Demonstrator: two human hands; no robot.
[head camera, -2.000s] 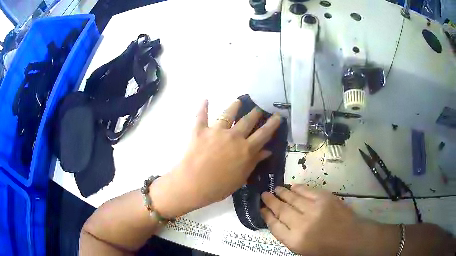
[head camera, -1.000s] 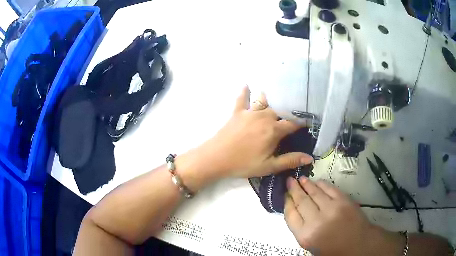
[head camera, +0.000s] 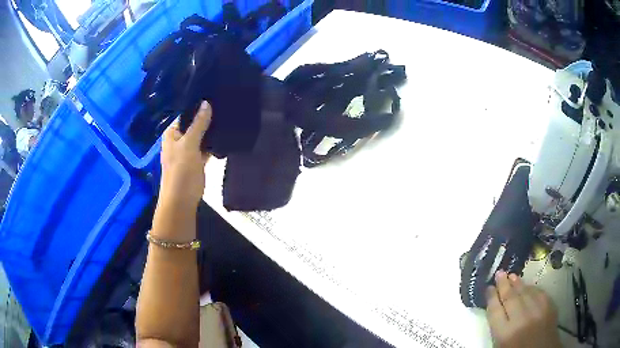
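My left hand (head camera: 183, 153) is at the left, its thumb on a dark fabric panel (head camera: 234, 109) held at the blue bin's edge; its fingers are hidden behind the panel. Another black fabric panel (head camera: 262, 170) lies on the table's left edge, partly covered. My right hand (head camera: 520, 309) is at the lower right, its fingertips on the near end of a black piece with a toothed zipper strip (head camera: 503, 224). That piece lies beside the sewing machine head (head camera: 567, 156). The needle area is small and unclear.
Looped black zipper strips (head camera: 347, 102) lie on the white table (head camera: 408, 197). Blue bins (head camera: 68, 217) stand at the left, one holding black strips. Black thread snips (head camera: 581, 299) lie right of my right hand. People are in the far left background.
The view has swung left. My left hand has left the piece at the machine and moved to the panels by the bin, taking hold of one. My right hand stays at the sewn piece.
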